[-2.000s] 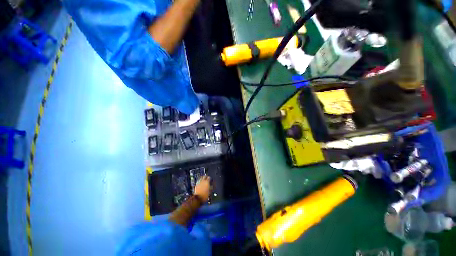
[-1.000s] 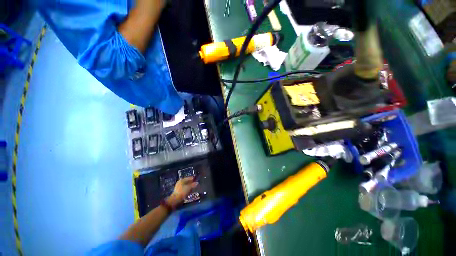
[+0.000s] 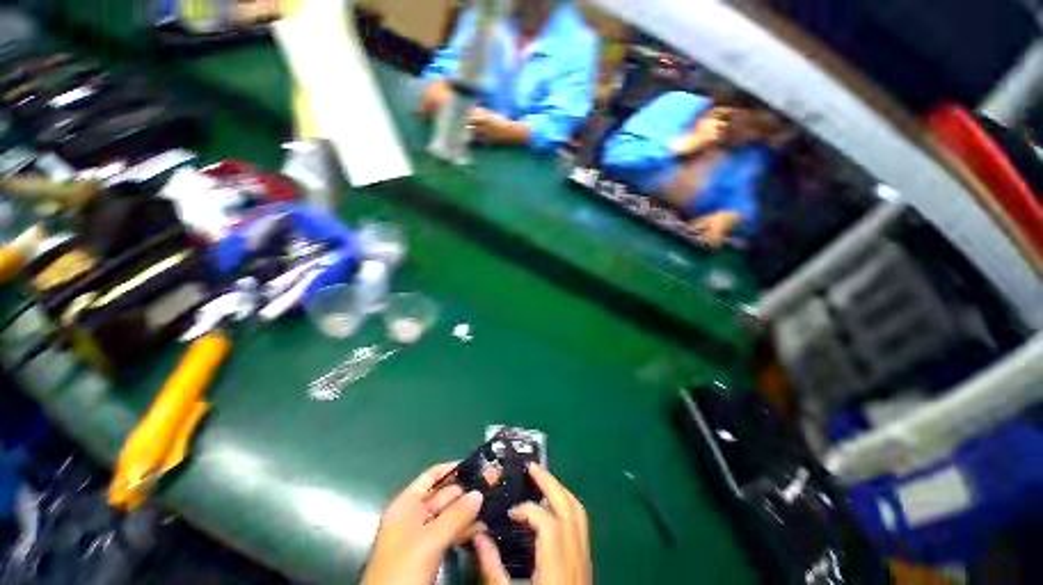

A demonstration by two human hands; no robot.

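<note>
An open smartphone (image 3: 514, 503), dark with a silvery top end, is between both my hands at the bottom centre, over the green mat. My left hand (image 3: 426, 528) is on its left side, with fingertips on the phone. My right hand (image 3: 554, 528) is on its right side, with fingers curled over the edge and face. The fingers hide much of the phone. Blur hides its small parts.
The yellow-orange screwdriver (image 3: 172, 421) lies at left. Clear cups (image 3: 408, 318), a small white coiled bundle (image 3: 343, 373) and a blue bin (image 3: 286, 246) stand beyond. Thin dark tweezers (image 3: 652, 507) and a black tray (image 3: 755, 486) are at right. Two people in blue sit opposite.
The view has swung right, from the floor side and phone trays to the bench. Earlier a single hand was over a black tray; now both my hands are on a phone at the mat.
</note>
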